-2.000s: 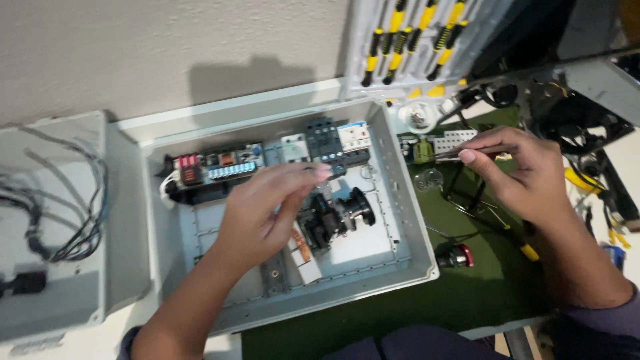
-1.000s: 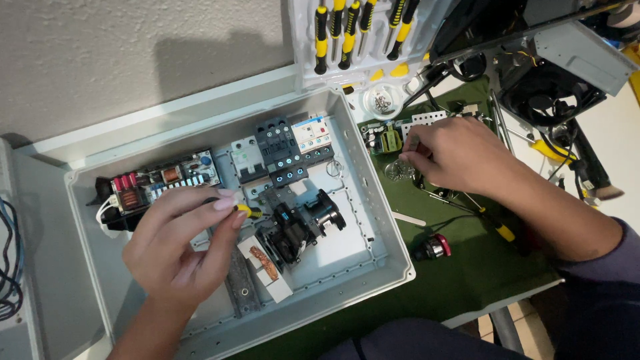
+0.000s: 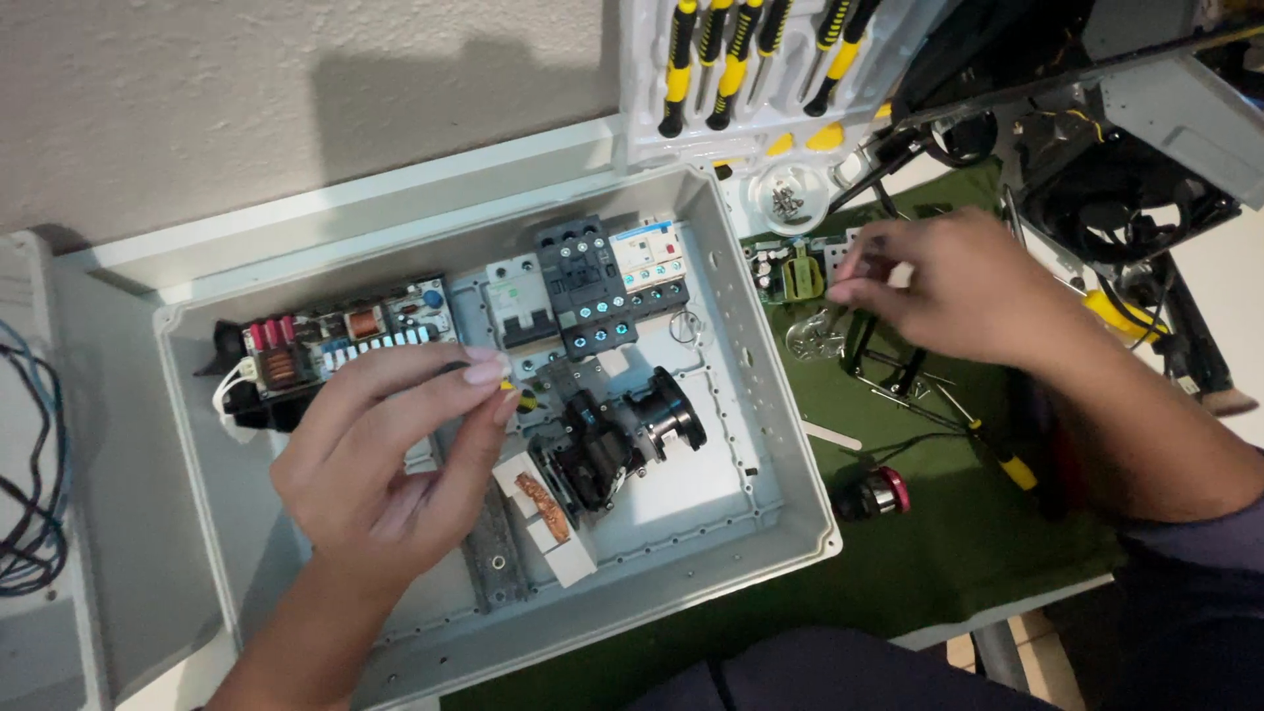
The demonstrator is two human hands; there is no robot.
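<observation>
My left hand point(image 3: 395, 454) is raised over the grey plastic enclosure point(image 3: 829, 494), its thumb and fingertips pinching a small yellow-tipped piece point(image 3: 507, 385) that they mostly hide. Inside the enclosure lie a circuit board with coils point(image 3: 365, 331), a circuit breaker point(image 3: 521, 301), a black contactor point(image 3: 580, 281), a white relay module point(image 3: 647, 255) and a black lens-like mechanism point(image 3: 612, 439). My right hand point(image 3: 948, 286) hovers over the green cloth, thumb and fingers close together beside a small circuit board point(image 3: 802, 275); whether something small is between them cannot be told. A clear plastic dish point(image 3: 816, 336) lies below that hand.
A screwdriver set in a white tray point(image 3: 755, 74) stands behind. Nearby are a round dish of screws point(image 3: 788, 197), a yellow-handled screwdriver point(image 3: 1017, 472), a red-and-black cylindrical part point(image 3: 879, 492) and a black fan point(image 3: 1106, 212). Cables lie in the grey box part at left point(image 3: 35, 474).
My right hand, earlier near the small board, has moved over the clear dish and then back up beside the board. My left hand stays over the enclosure. The view has shifted.
</observation>
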